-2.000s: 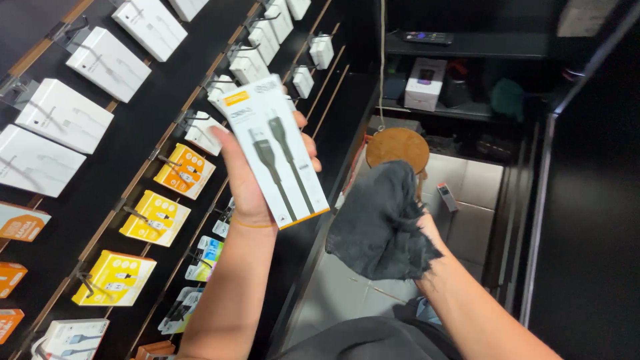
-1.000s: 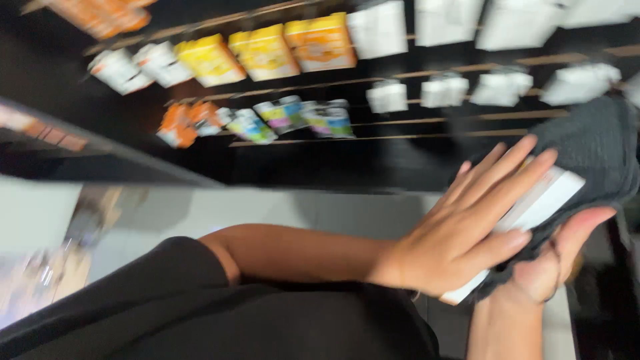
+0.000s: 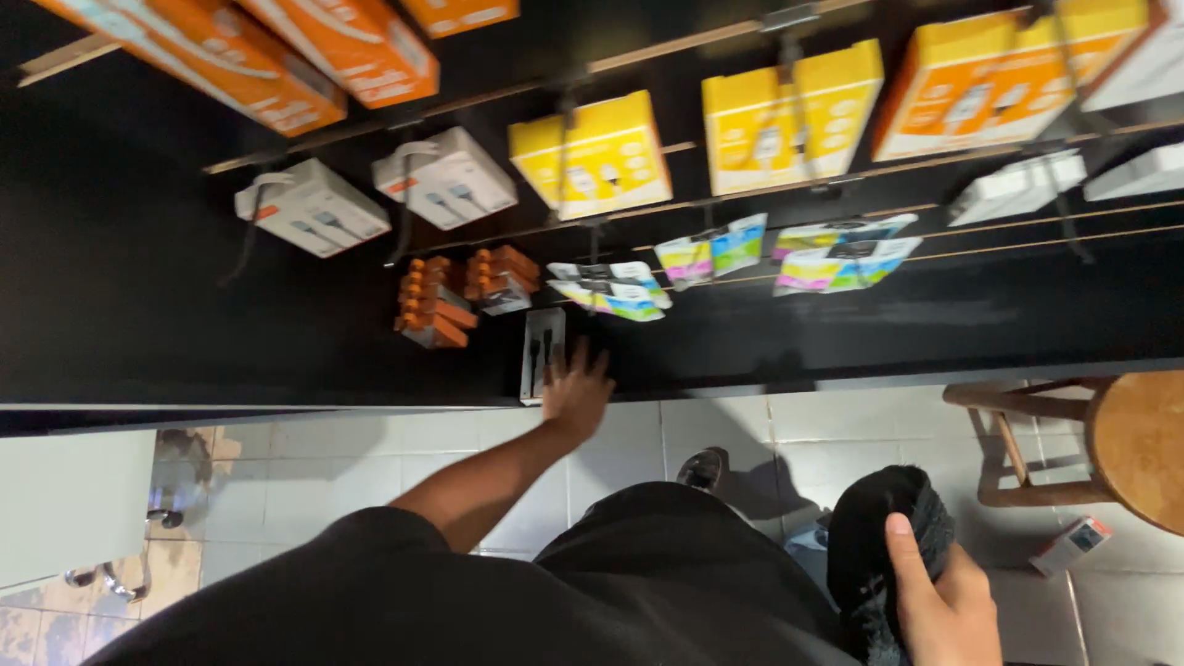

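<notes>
A white cable box [image 3: 544,355] with a dark cable pictured on it rests on the black ledge at the foot of the slatwall. My left hand [image 3: 577,393], fingers spread, is at the right side of this box; whether it still touches the box I cannot tell. At the lower right, my right hand [image 3: 943,592] grips a black cloth [image 3: 883,546] with frayed edges. Above the box hang small orange packs [image 3: 435,305] and colourful pouches [image 3: 610,289].
Yellow boxes [image 3: 597,157], white cable boxes [image 3: 319,213] and orange boxes [image 3: 342,46] hang on hooks. A wooden stool [image 3: 1142,449] stands on the tiled floor at right, near a small box [image 3: 1071,546]. A white cabinet [image 3: 74,499] is at left.
The white box, in my left hand two seconds ago, now rests on the ledge. My hands, together with box and cloth one second ago, are now far apart. The view has swung strongly.
</notes>
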